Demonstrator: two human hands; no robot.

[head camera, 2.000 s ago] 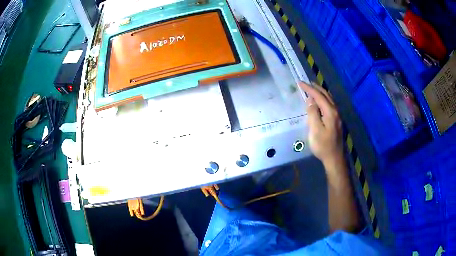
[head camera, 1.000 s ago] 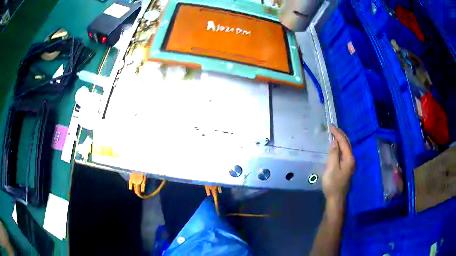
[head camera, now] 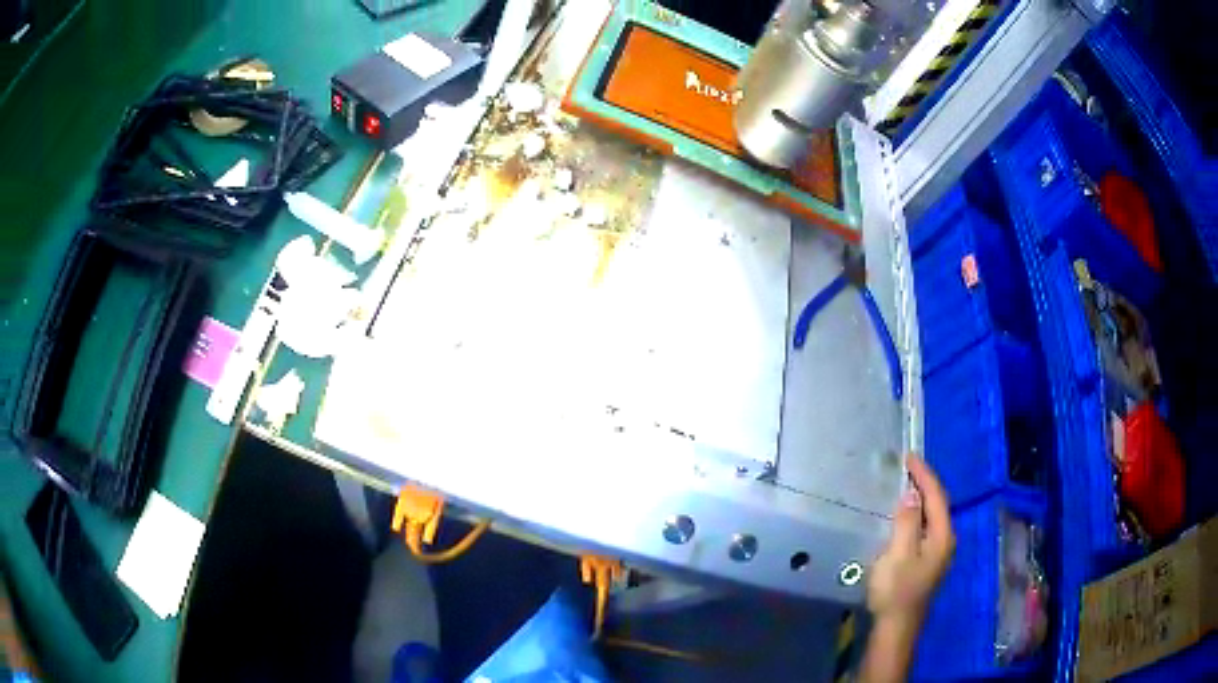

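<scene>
My right hand point(head camera: 914, 554) is at the right front corner of the white-silver machine bed point(head camera: 574, 387), with its fingertips by the side edge. It holds nothing that I can see. A blurred skin-toned sliver shows at the lower left picture edge; I cannot tell if it is my left hand. The orange fixture point(head camera: 668, 83) with handwritten white letters and a pale green frame point(head camera: 624, 124) lies at the back of the bed. The silver press cylinder point(head camera: 801, 94) hides part of its right half.
Blue-handled pliers point(head camera: 875, 327) lie on the bed's right. On the left green bench are tangled black frames point(head camera: 127, 200), a frame stack point(head camera: 150, 387), a control box point(head camera: 401, 91), a black slab point(head camera: 83, 567) and white paper point(head camera: 160, 550). Blue bins point(head camera: 982, 400) stand right.
The fixture has moved back along the bed, uncovering more of the pliers. The press cylinder has come into view. The view has shifted, and my right hand stays by the front corner.
</scene>
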